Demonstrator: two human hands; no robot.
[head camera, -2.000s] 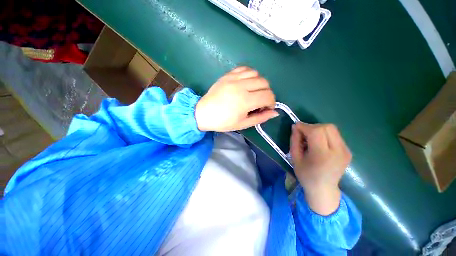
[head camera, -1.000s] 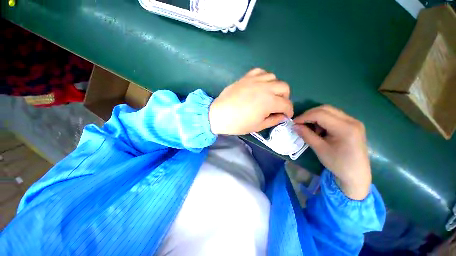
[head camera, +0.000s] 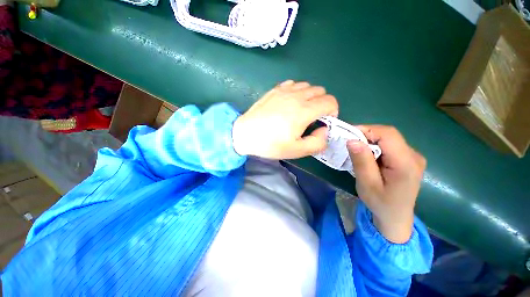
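Observation:
My left hand (head camera: 287, 122) is closed on one end of a white plastic frame (head camera: 336, 152), just over the bench's near edge. My right hand (head camera: 388, 174) pinches the disc end of the same frame, with the thumb on its face. The frame's loop is mostly hidden under my left hand. Whether a small insert is in my fingertips cannot be told.
Stacked white frames (head camera: 255, 23) lie ahead on the dark green bench (head camera: 372, 64), with part of another at the top left. An open carton (head camera: 465, 101) with clear lining stands at the right. Another brown carton (head camera: 136, 110) is below the bench edge at left.
The frame's disc end now shows between my hands, where the loop showed two seconds ago. Since one second ago, my right thumb has come onto the disc's face and the frame has tilted.

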